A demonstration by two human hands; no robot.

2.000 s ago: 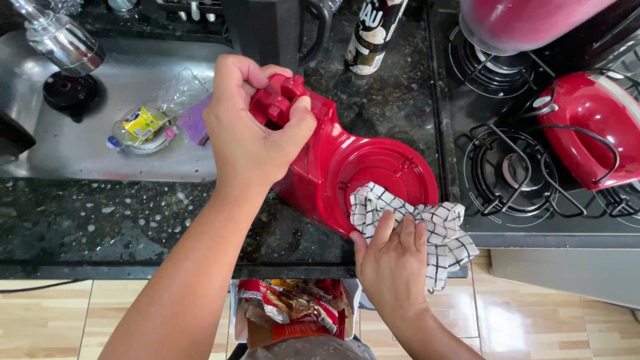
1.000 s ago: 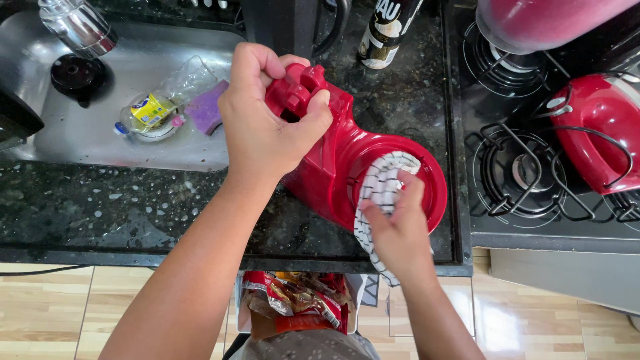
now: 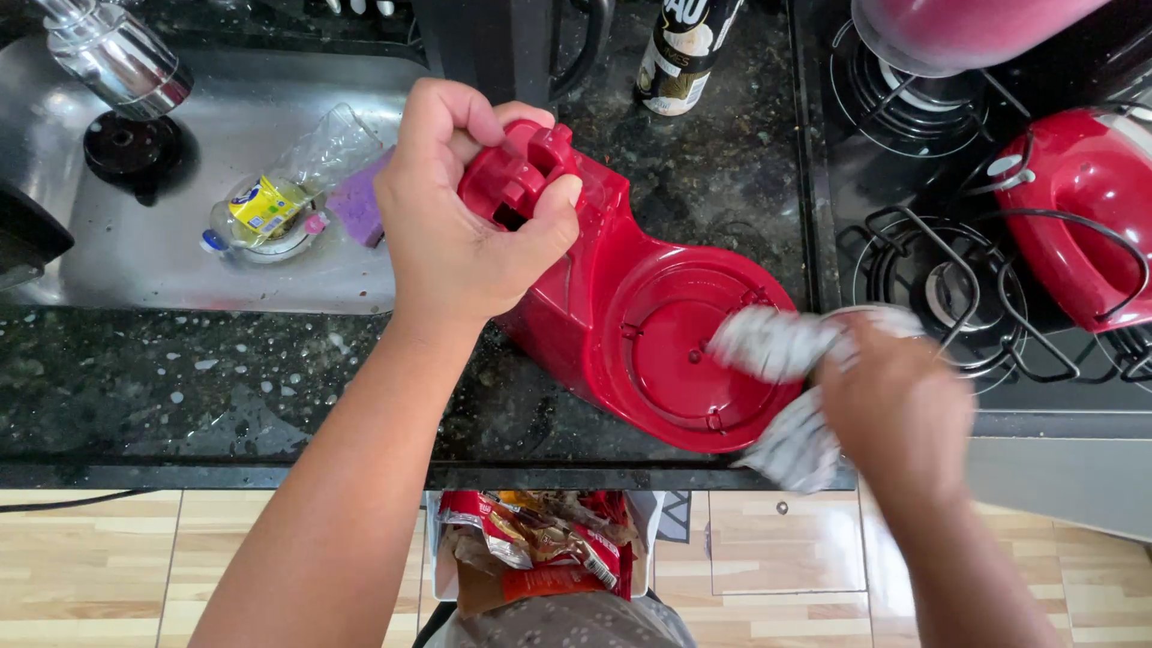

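Observation:
A red plastic appliance base (image 3: 594, 297), likely of a stand mixer, lies on the dark stone counter with its round recessed plate toward the right. My left hand (image 3: 477, 207) grips its narrower upper end, thumb and fingers around the notched red part. A white cloth with dark checks (image 3: 783, 346) is bunched in my right hand (image 3: 895, 396), both blurred by motion. The cloth crosses the right rim of the round plate and hangs over its lower right edge.
The steel sink (image 3: 297, 288) at the left holds a clear plastic bottle (image 3: 270, 216), a purple sponge (image 3: 360, 202) and a black round part (image 3: 135, 153). A black can (image 3: 679, 63) stands behind. On the gas stove (image 3: 954, 288) rests a red mixer body (image 3: 1080, 216). Below the counter is a bin of wrappers (image 3: 549, 540).
My right hand has moved with the cloth from over the round plate to its right side, uncovering most of the plate. My left hand keeps its hold on the base.

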